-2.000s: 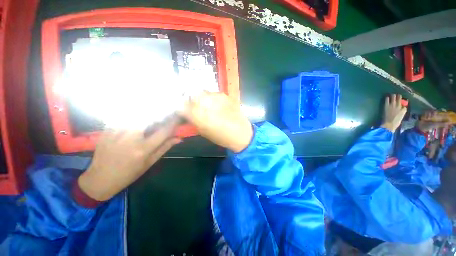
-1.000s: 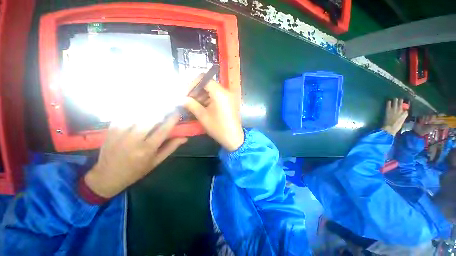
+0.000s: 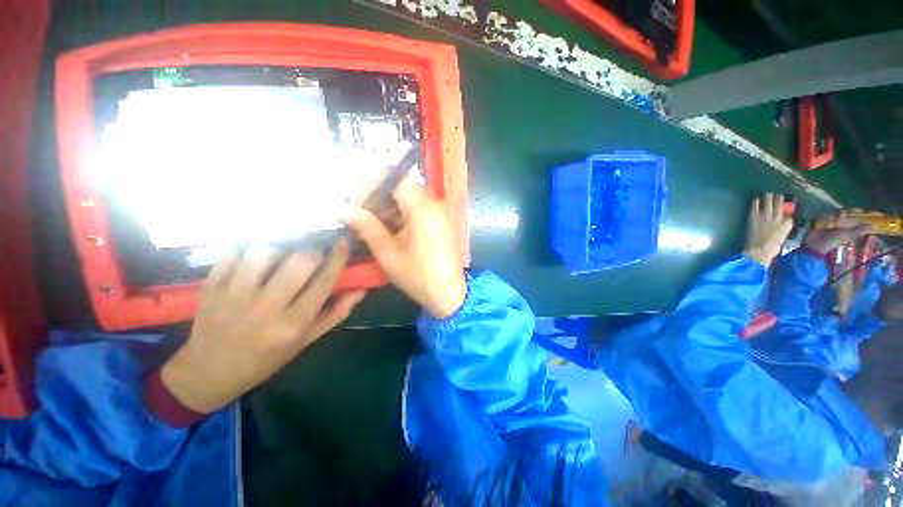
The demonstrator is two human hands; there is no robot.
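The opened tablet lies in a red frame [image 3: 448,129] in front of me. Its battery [image 3: 223,158] glares white, and the circuit board [image 3: 381,124] shows at its right. My right hand [image 3: 411,238] holds a thin dark tool [image 3: 398,166] between its fingertips, over the lower right of the tablet. The tool's tip and what it touches are hard to tell. My left hand [image 3: 255,315] rests with fingers spread on the frame's lower edge and the tablet's lower part. I see nothing held in it; the fingertips are partly lost in dark and glare.
A blue bin [image 3: 609,213] with small shiny pieces stands right of the frame on the green bench. A chipped white edge rail [image 3: 554,50] runs behind. Another red frame [image 3: 20,198] is at far left. A neighbouring person's hand [image 3: 768,228] and blue sleeves are at right.
My right hand's fingers have opened out since the first frame, and the dark tool now shows clearly above them. The whole view has shifted slightly. My left hand stays at the frame's lower edge.
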